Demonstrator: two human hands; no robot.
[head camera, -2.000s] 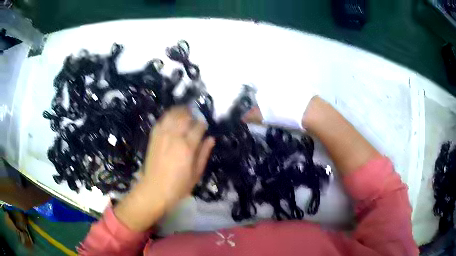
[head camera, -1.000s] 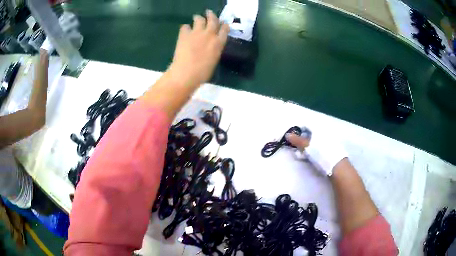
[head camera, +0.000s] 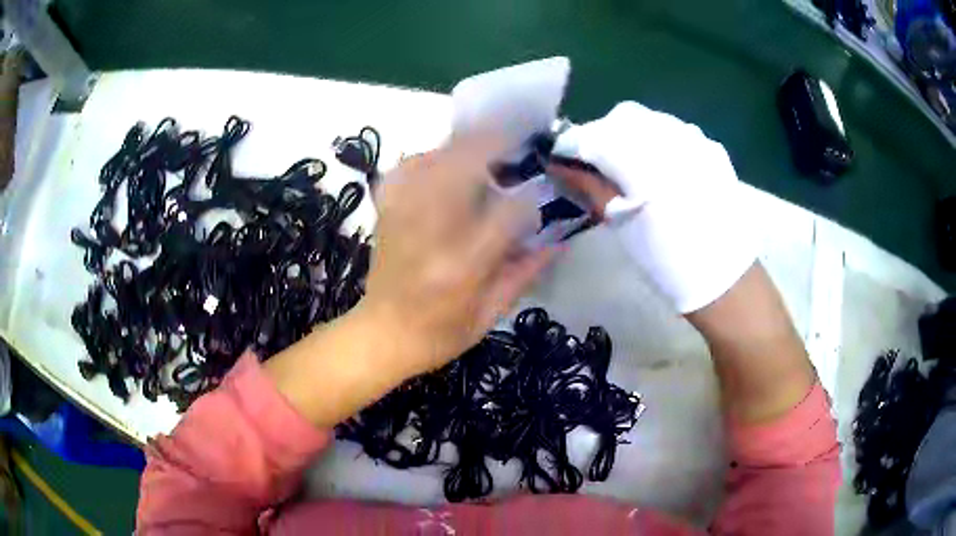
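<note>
My left hand (head camera: 440, 246), bare and blurred, holds an open box whose white lid flap (head camera: 514, 96) stands up at the top. My right hand (head camera: 671, 199), in a white glove with bare fingertips, is at the box opening with its fingers on a black coiled cable (head camera: 529, 159). Most of the box body is hidden behind my hands. A large heap of black coiled cables (head camera: 225, 267) lies on the left of the white table, and a smaller heap (head camera: 514, 398) lies in front of me.
The white table (head camera: 671, 366) borders a green belt (head camera: 671, 52) beyond it. A black boxed item (head camera: 816, 124) lies on the belt at the right. More black cables (head camera: 889, 419) lie at the far right, beside a grey shape at the edge. A blue item (head camera: 73, 445) is below the table at left.
My left hand has come back from the belt with the box. My right hand has brought the cable up from the table to the box. The person's arm at left is out of view.
</note>
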